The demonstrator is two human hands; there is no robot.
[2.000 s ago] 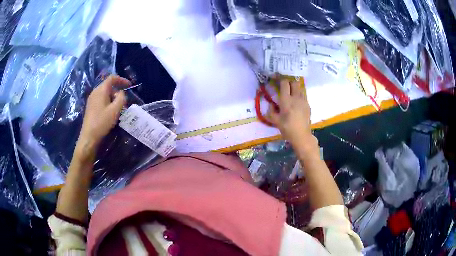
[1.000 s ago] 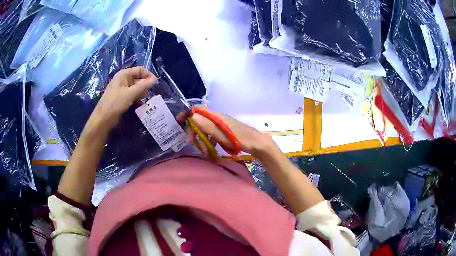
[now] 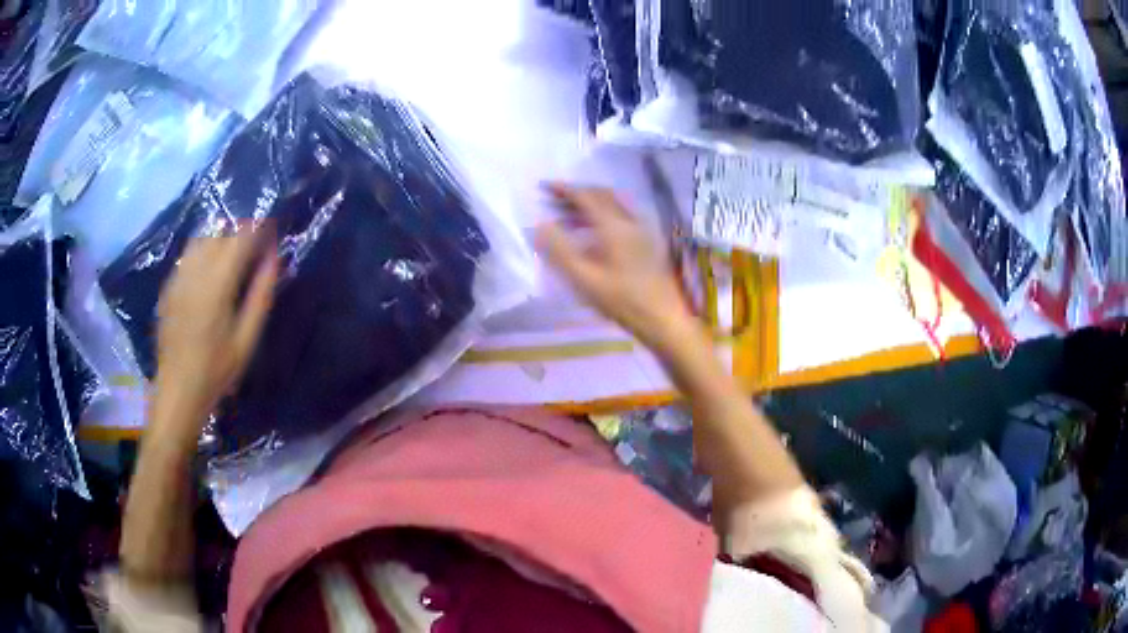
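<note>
A dark garment in a clear polybag (image 3: 371,254) lies on the table in front of me, its pale edge towards my body. My left hand (image 3: 213,303) is on or just over the bag's left part, blurred, with its fingers apart and nothing seen in it. My right hand (image 3: 606,254) is to the right of the bag, over the white table, fingers apart and empty. The scissors (image 3: 680,235) lie just behind my right hand, blades pointing away, handles partly hidden. The hang tag does not show.
White label sheets (image 3: 742,204) lie beside the scissors. Dark bagged garments (image 3: 792,80) are stacked at the back right. Light blue bagged pieces (image 3: 136,136) lie at the left. A red-edged item (image 3: 959,278) is near the right table edge (image 3: 866,362). Plastic litters the floor.
The scissors have left my right hand and lie on the table. The hang tag is out of sight, and the bag now covers the garment's formerly exposed part. My left hand moved left and down.
</note>
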